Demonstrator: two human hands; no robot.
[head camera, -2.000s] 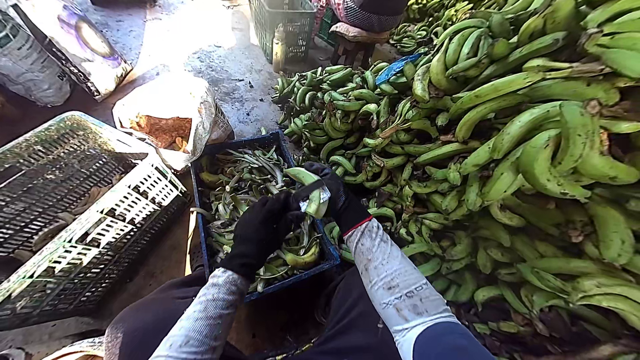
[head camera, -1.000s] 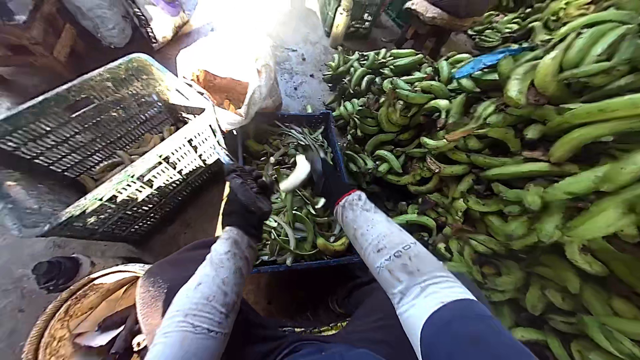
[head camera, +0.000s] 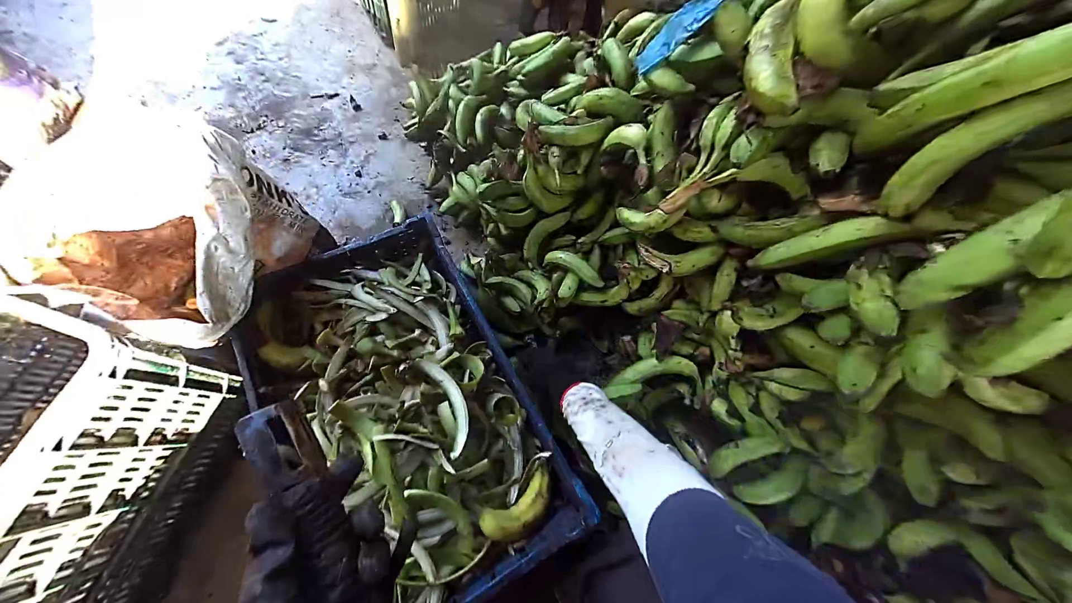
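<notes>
My left hand (head camera: 322, 511), in a black glove, is at the lower left over the near left edge of a blue plastic crate (head camera: 502, 368). It grips a narrow brown tool (head camera: 300, 435), possibly a knife; its full shape does not show. Green and whitish plantain peels (head camera: 419, 368) fill much of the crate, and a yellowish-green piece (head camera: 517, 507) lies in its near right corner. My right hand (head camera: 554, 360), also dark-gloved, reaches into shadow between the crate and a large heap of green plantains (head camera: 687, 234). Its fingers are hidden, so what it touches cannot be told.
At the left stands a plastic crate (head camera: 126, 427) with slotted walls, pale in the sunlight. Behind it an open white sack (head camera: 226, 243) holds orange-brown material. A blue strip (head camera: 678, 33) lies on the heap, and another container (head camera: 444, 33) stands at the top.
The pale peeled plantain that was between my hands one second ago is out of sight. My right hand has moved right, from over the crate to the heap. The view has shifted closer.
</notes>
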